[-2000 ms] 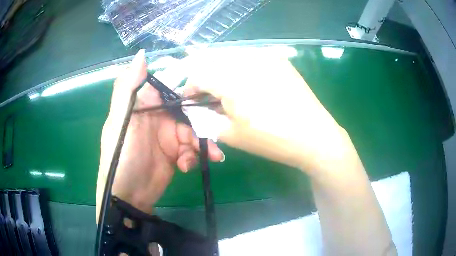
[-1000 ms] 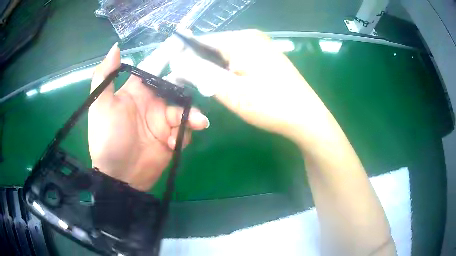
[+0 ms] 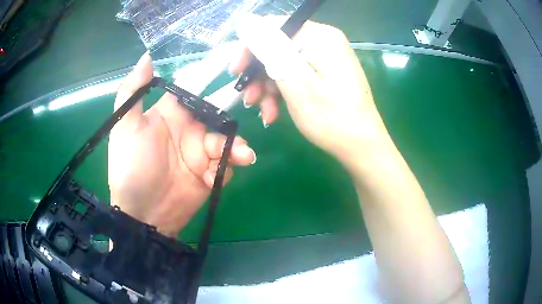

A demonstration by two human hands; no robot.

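Observation:
My left hand (image 3: 160,154) holds a black phone middle frame (image 3: 113,237) from beneath, thumb at the upper left corner and fingers around the far end. The frame is tilted, its solid plate with holes toward me at the lower left. My right hand (image 3: 321,89) holds a dark slim tool (image 3: 300,18), like a thick pen, whose lower end points at the frame's far right corner. A thin pale tip seems to reach that corner; whether it touches is unclear. Something white, blurred, shows by the right fingers.
Crumpled clear plastic sheets (image 3: 178,27) lie beyond the pale edge strip of the green bench (image 3: 451,136). A white sheet (image 3: 285,282) lies under my right forearm. A dark ribbed tray (image 3: 24,267) is at lower left. A white post (image 3: 437,24) stands at upper right.
The phone frame has swung left and its plate now shows more fully. My right hand has moved up and right, and the tool has turned so its handle points up and away.

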